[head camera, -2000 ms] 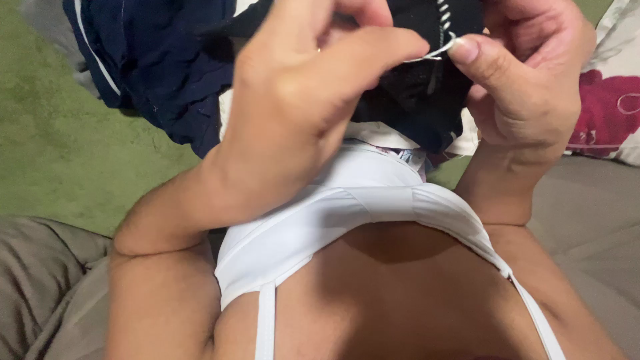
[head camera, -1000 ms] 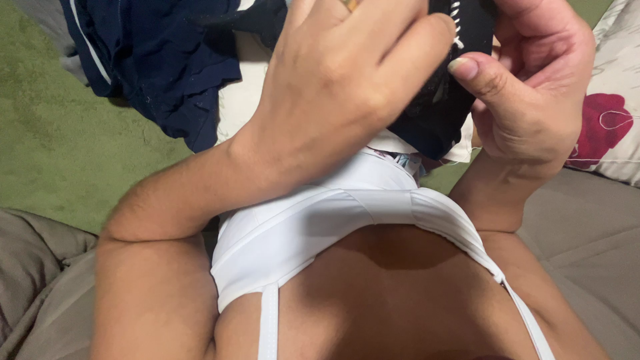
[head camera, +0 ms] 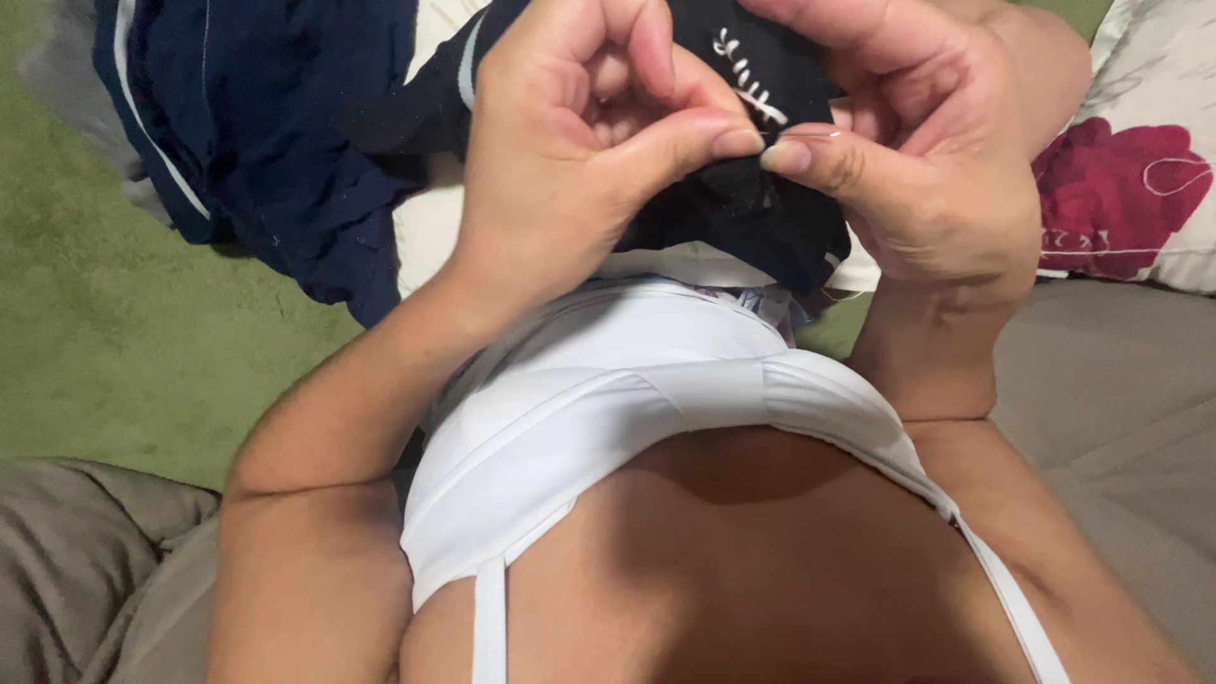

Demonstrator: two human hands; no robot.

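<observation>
Dark cloth [head camera: 779,214] lies over my lap, with a row of white hand stitches [head camera: 746,76] across it. My left hand [head camera: 589,142] pinches the cloth beside the lower end of the stitches, thumb against fingers. Close against it, my right hand [head camera: 912,142] has its thumb tip nearly touching the left thumb and grips a thin sewing needle [head camera: 812,134], which lies across the right thumb. The needle's tip is hidden between the two thumbs. The right fingers are partly behind the cloth.
Navy clothing with white piping [head camera: 275,142] spreads at the upper left over a green surface [head camera: 114,351]. A cream cushion with a dark red flower [head camera: 1121,199] is at the right, with loose white thread [head camera: 1178,176] on it. Grey-brown upholstery [head camera: 1111,380] extends below it.
The left hand's fingers, over the stitches one second ago, now meet the right thumb below them. The row of stitches shows more fully, and the needle has come into sight.
</observation>
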